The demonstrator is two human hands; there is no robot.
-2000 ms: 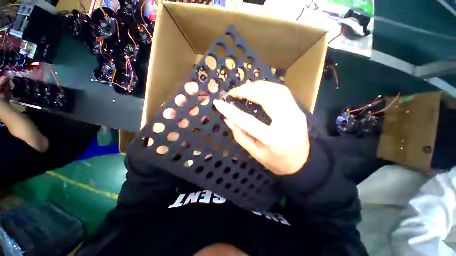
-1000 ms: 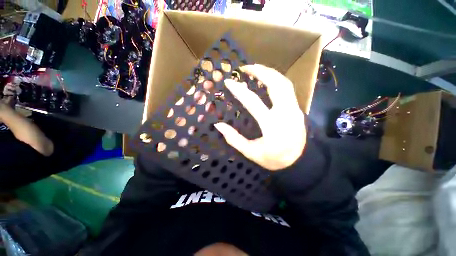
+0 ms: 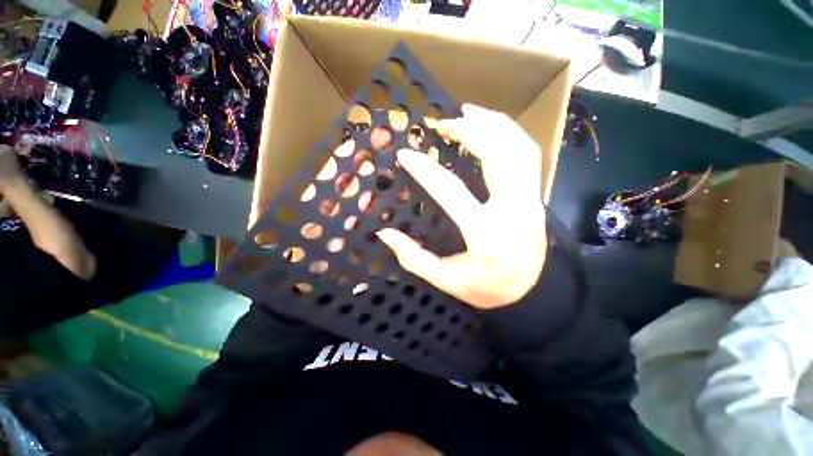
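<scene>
A black perforated sheet [image 3: 392, 267] is tilted over the open cardboard box [image 3: 526, 80], with one corner up inside its opening. My right hand [image 3: 486, 214] is over the sheet's right part, fingers apart, with thumb and fingertips at the holes. I see no piece between the fingers. Pinkish, skin-like patches show through several holes in the sheet's middle; my left hand seems to be behind it, but its grip is hidden. Small dark round pieces [image 3: 415, 135] show near the sheet's upper part.
Wired round units [image 3: 192, 53] cluster at the left, with another wired unit [image 3: 615, 218] at the right. A brown box [image 3: 726, 232] is at the right. A neighbour's arm [image 3: 45, 223] is at the left, and a person's white sleeve [image 3: 758, 374] is at the lower right.
My right hand's thumb and fingers have spread from a near pinch. The sheet has shifted slightly. The white sleeve at the right has moved.
</scene>
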